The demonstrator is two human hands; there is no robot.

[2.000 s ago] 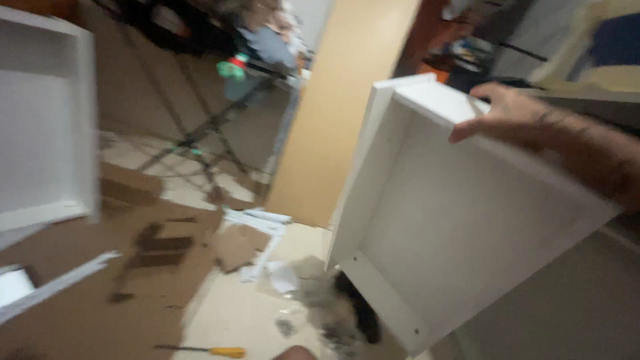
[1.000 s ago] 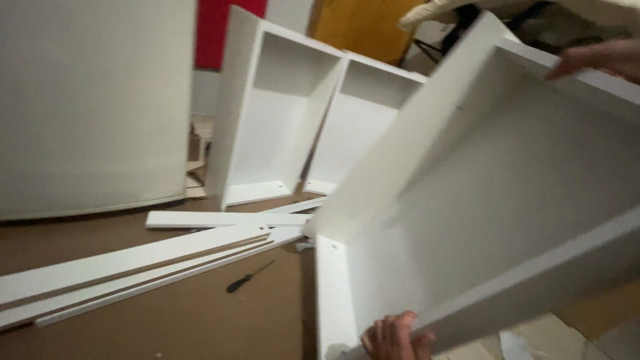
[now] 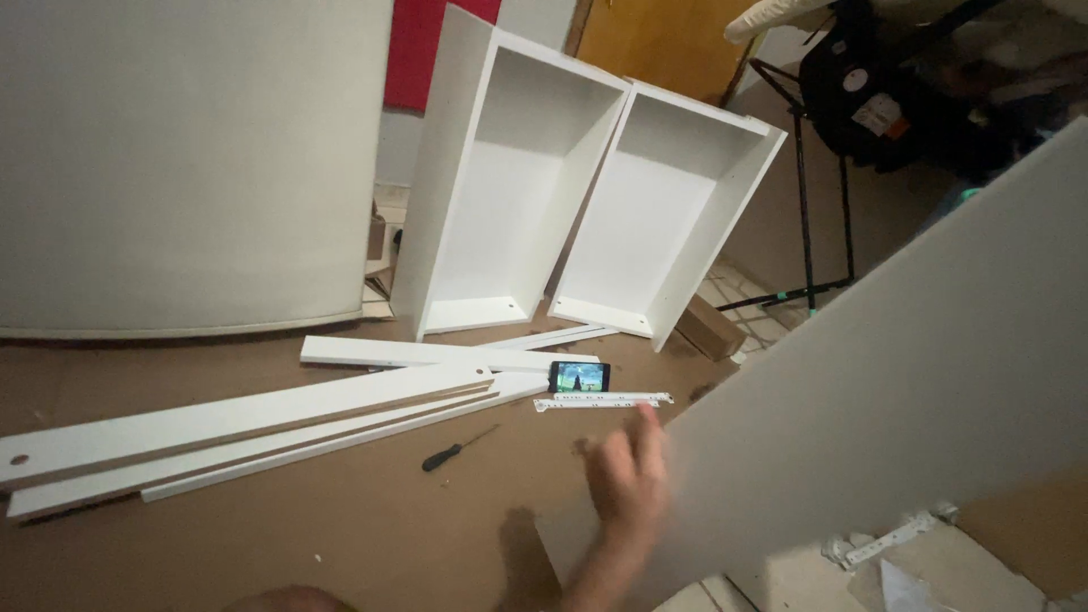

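My left hand (image 3: 631, 476), slightly blurred and holding nothing, reaches forward above the brown floor covering. Its fingertips overlap the right end of two white metal drawer slides (image 3: 595, 405); contact cannot be told. Directly behind the slides lies a phone (image 3: 580, 376) with a lit screen. A large white panel (image 3: 867, 365), likely a face of the drawer box held earlier, slants across the right side, close to the left forearm. My right hand is out of view. A screwdriver (image 3: 442, 457) with a dark handle lies left of my hand.
Two white drawer boxes (image 3: 527, 187) (image 3: 646, 204) stand on end at the back. Long white boards (image 3: 255, 408) lie on the left, before a large pale curved surface (image 3: 187, 170). A black stand (image 3: 803, 212) is behind right. Another white slide (image 3: 892, 540) lies lower right.
The white drawer box has turned from showing its inside to a flat outer face at the right. My left hand has left its lower edge and moved over the floor; my right hand has gone out of view.
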